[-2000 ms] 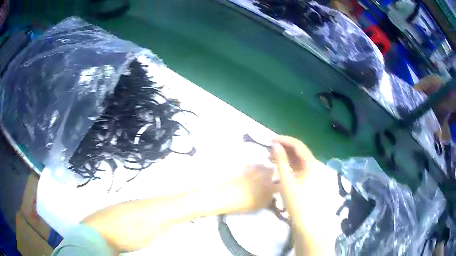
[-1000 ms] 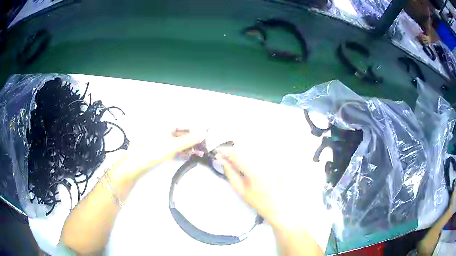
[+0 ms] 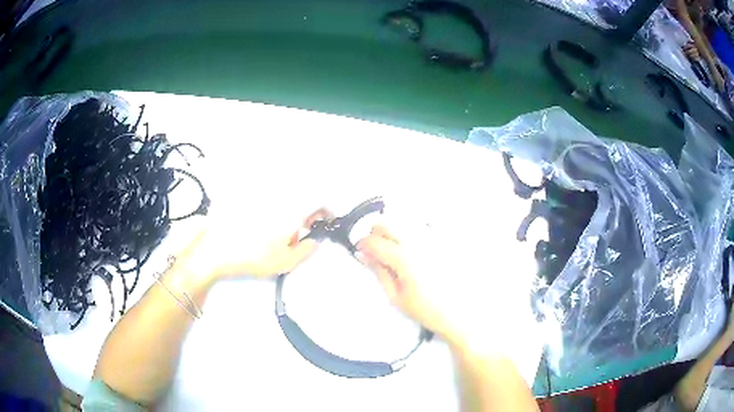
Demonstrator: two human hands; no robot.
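A dark grey headband [image 3: 342, 360] lies as an open arc on the white sheet, its padded middle towards me. A black forked yoke [image 3: 344, 228] is at its far end, between my hands. My left hand [image 3: 302, 245] grips the yoke's left side with the fingertips. My right hand [image 3: 385, 256] holds the yoke's lower right arm. One fork arm points up to the right, free of my fingers. The headband's other end is partly hidden by my right hand and wrist. Whether a thin strip sits on the yoke, I cannot tell.
A tangled heap of thin black strips [image 3: 109, 201] lies at left in a clear bag [image 3: 18, 185]. A crumpled clear bag [image 3: 636, 265] with black parts is at right. Headband units [image 3: 463, 60] lie on the green belt [image 3: 241, 56] beyond. Another person's arm [image 3: 702, 378] shows at lower right.
My view has swung round from the tilted earlier one. Both hands stay at the yoke; it has turned, and its fork arm now shows more clearly, pointing up to the right.
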